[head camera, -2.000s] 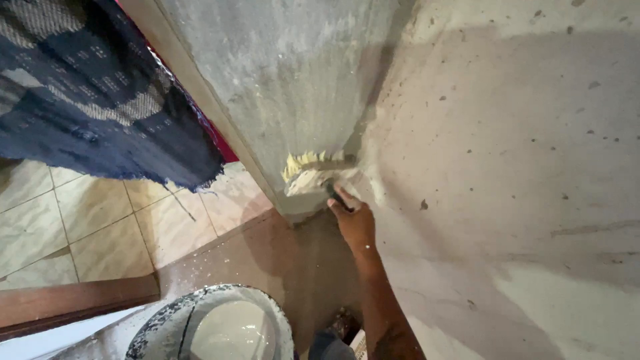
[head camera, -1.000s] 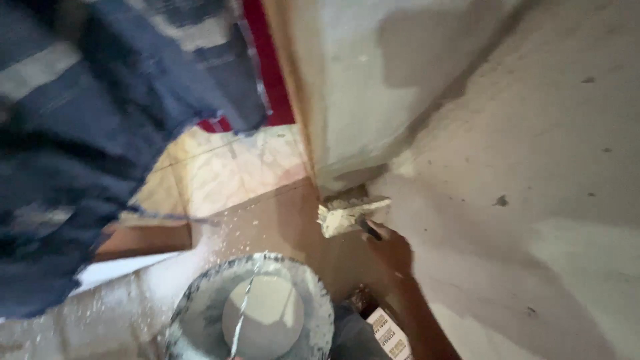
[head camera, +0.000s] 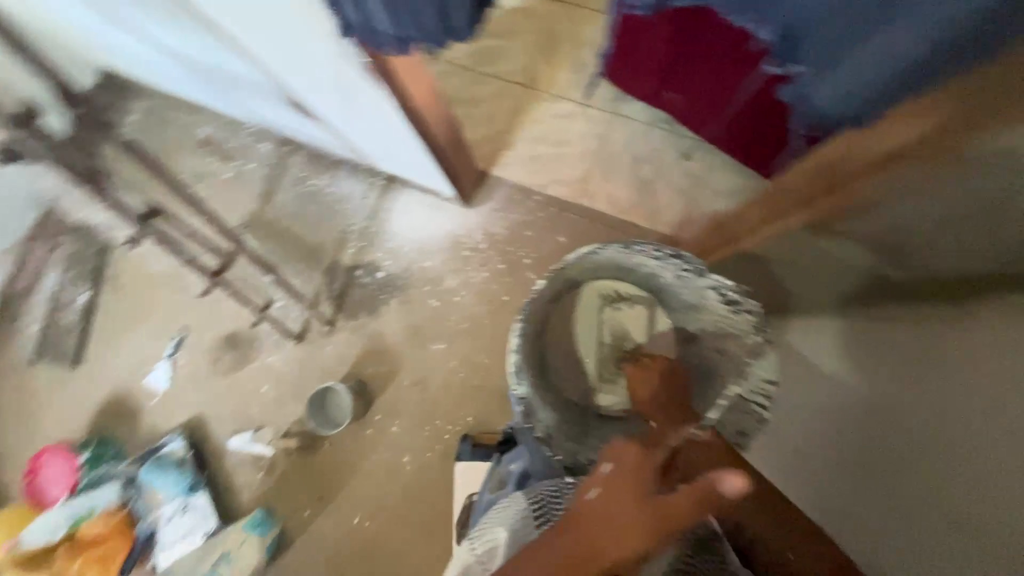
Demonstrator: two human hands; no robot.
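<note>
My right hand (head camera: 658, 386) reaches down inside a paint-crusted bucket (head camera: 534, 320) and is closed on the handle of a wide paintbrush (head camera: 628, 320). The brush head lies in the pale paint (head camera: 590, 320) at the bottom; blur hides its exact outline. My left hand (head camera: 632, 500) hovers at the near side of the bucket, over my right forearm, with its fingers apart and nothing in it.
A metal ladder (head camera: 212, 240) is at the left. A small cup (head camera: 329, 408) stands on the spattered floor (head camera: 416, 368), near heaped bags and plastic items (head camera: 104, 512). A door frame (head camera: 832, 176) and hanging blue cloth (head camera: 896, 56) are beyond the bucket, a wall (head camera: 920, 416) at the right.
My right hand has taken the brush from the foot of the wall into the bucket. My left hand has come into view. The view has swung left, showing the ladder and heaped items.
</note>
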